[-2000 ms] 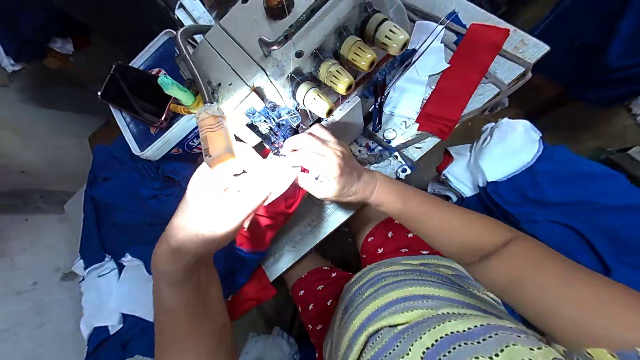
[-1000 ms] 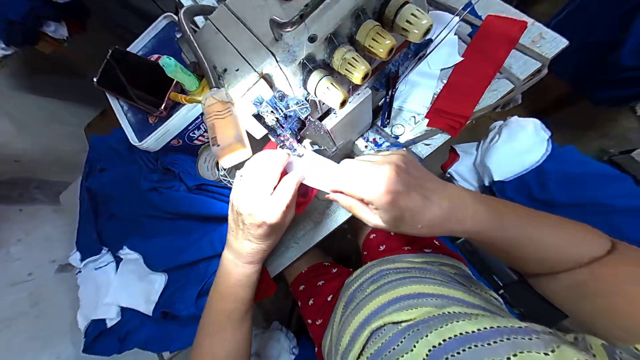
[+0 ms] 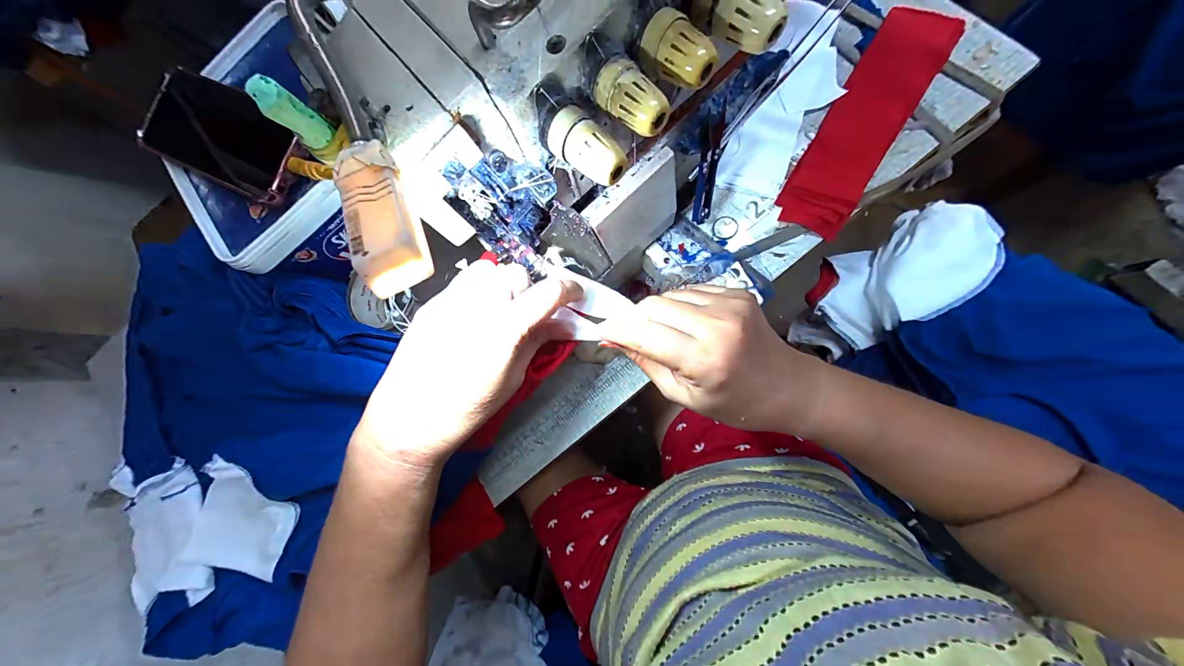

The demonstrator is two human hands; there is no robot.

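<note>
An overlock-type sewing machine (image 3: 435, 55) with cream tension dials (image 3: 587, 145) stands in front of me, its lint-covered presser area (image 3: 509, 199) brightly lit. My left hand (image 3: 462, 356) pinches one end of a white fabric strip (image 3: 592, 301) close to that presser area. The strip's other end is between the thumb and fingers of my right hand (image 3: 717, 356), so it spans the short gap between both hands. Red fabric (image 3: 541, 370) hangs under my left hand over the metal plate edge (image 3: 564, 421). How it meets the needle is hidden by glare and fingers.
Left, a white-rimmed tub (image 3: 208, 227) carries a phone (image 3: 217, 134) and a green-handled tool (image 3: 287, 111); an orange-tinted bottle (image 3: 379, 217) stands beside it. Blue fabric (image 3: 250, 370) with white pieces lies below. Right are folded red strips (image 3: 869, 120), dark tweezers or snips (image 3: 708, 171) and more blue fabric (image 3: 1045, 370).
Two seconds ago both hands were close together by the presser area; my right hand has since moved right, and the white strip now shows between them. The view has shifted slightly.
</note>
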